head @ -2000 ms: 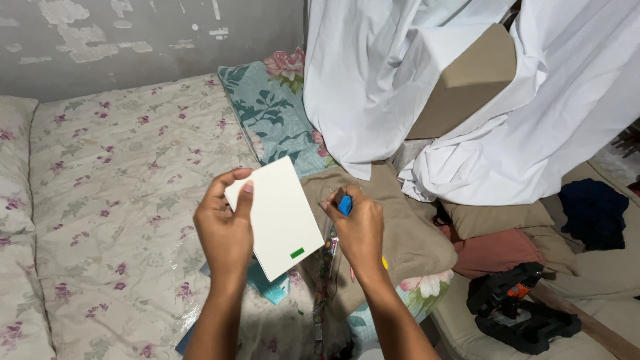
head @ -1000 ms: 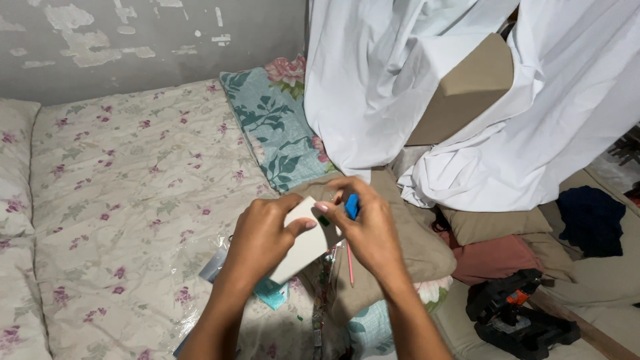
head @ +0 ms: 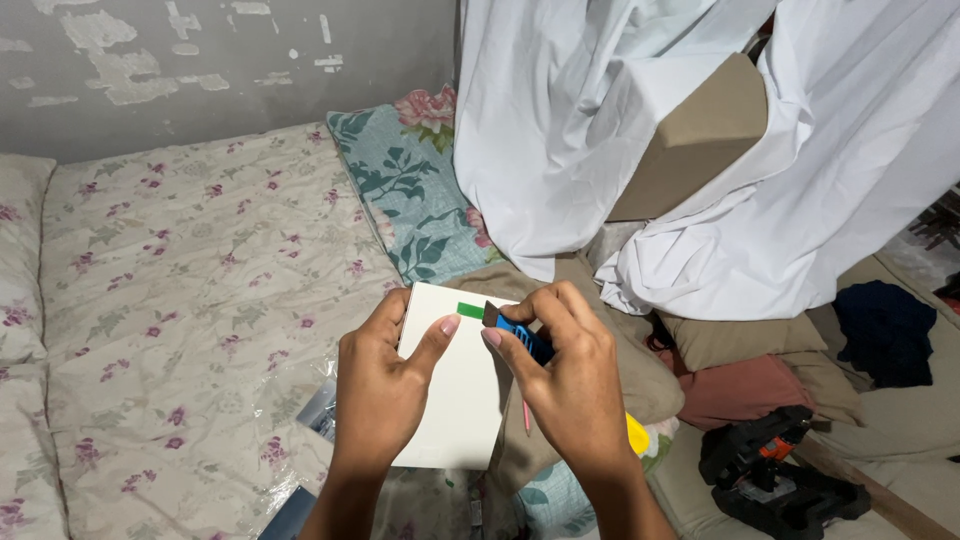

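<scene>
My left hand (head: 394, 375) grips the left side of a white rectangular board (head: 454, 405), thumb on its face. A small green strip (head: 470, 310) lies on the board near its top edge. My right hand (head: 562, 360) holds a small blue tool (head: 525, 336) with a flat dark metal end, possibly a sharpener or scraper. That end touches or sits right beside the right end of the green strip. Below the right hand, a pink pencil (head: 526, 418) shows partly. A yellow object (head: 637, 434) is mostly hidden behind the right wrist.
A floral sheet (head: 202, 247) covers the bed at left, with clear plastic packaging (head: 281, 409) on it. A brown cloth (head: 615, 352) lies under the hands. White drapery (head: 547, 135) hangs over a beige box-shaped object (head: 697, 142). An open black case (head: 780, 480) lies at lower right.
Two seconds ago the green strip was near the board's lower end; now it is near the top. The blue tool, earlier held apart from the board, is now at the strip.
</scene>
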